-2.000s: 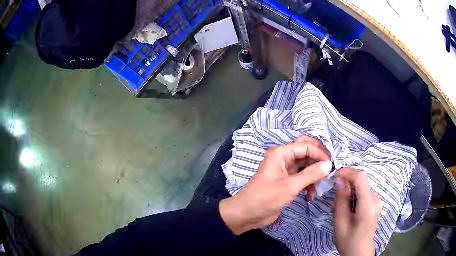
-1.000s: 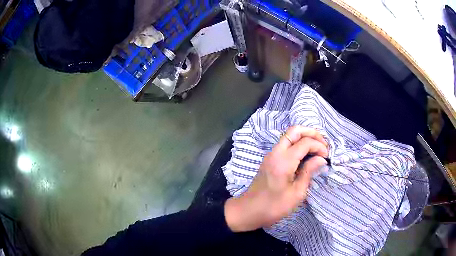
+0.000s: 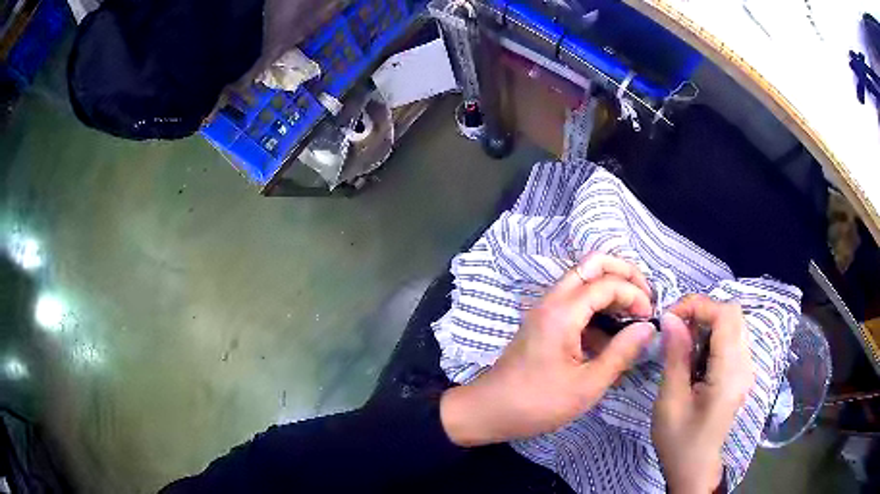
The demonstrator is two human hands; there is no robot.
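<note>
A white garment with dark blue-grey stripes (image 3: 502, 280) lies heaped over the dark-clothed lap. My left hand (image 3: 560, 357) pinches a fold of it between thumb and fingers, with a small dark strip (image 3: 610, 324) showing at the fingertips. My right hand (image 3: 702, 376) is close against the left fingertips, its thumb and fingers pinched together at the cloth. A dark object shows in the right palm, too small to name. A needle cannot be made out.
A white-topped table (image 3: 743, 39) curves along the upper right with dark-handled scissors (image 3: 864, 77) on it. A blue crate (image 3: 253, 145) and dark cloth (image 3: 159, 68) are at upper left. A mesh bin (image 3: 809, 381) stands at the right, beside the garment.
One second ago my right hand was out of view and a dark thread stretched right from the cloth. My right hand is now back at the left fingertips.
</note>
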